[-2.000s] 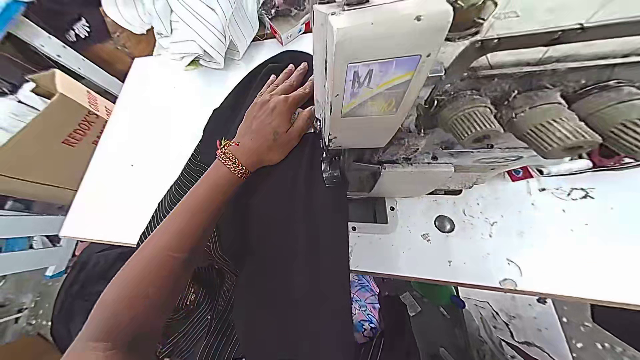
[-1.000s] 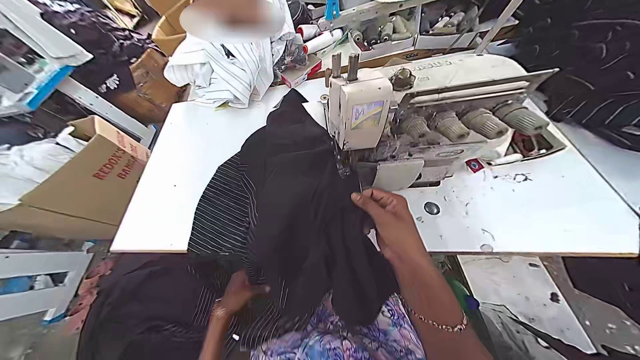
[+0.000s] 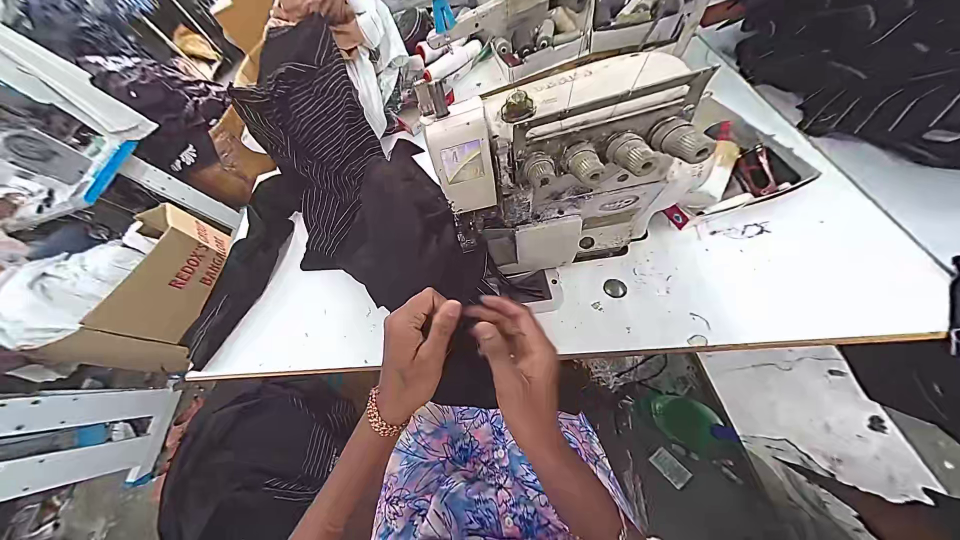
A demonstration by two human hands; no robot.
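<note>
Black fabric with a pinstriped part (image 3: 405,225) lies on the white table, running up beside an overlock sewing machine (image 3: 570,165) to its left. Its near end hangs over the table's front edge. My left hand (image 3: 420,345) grips the fabric between thumb and fingers, in front of the machine's needle area. Close to its right, my right hand (image 3: 517,345) has its fingers bent over the same fabric; they are slightly blurred, and whether they pinch it cannot be told. The presser foot (image 3: 469,232) is partly hidden by the cloth.
A cardboard box (image 3: 142,292) with white cloth stands left of the white table (image 3: 750,300). Thread cones (image 3: 454,60) lie behind the machine, and a tray of small items (image 3: 757,180) is at its right. Another person's hand (image 3: 315,11) is at the fabric's far end.
My left hand has come up from the lower left to the fabric's near edge, beside my right hand. The striped part now reaches farther back, to the other person's hand.
</note>
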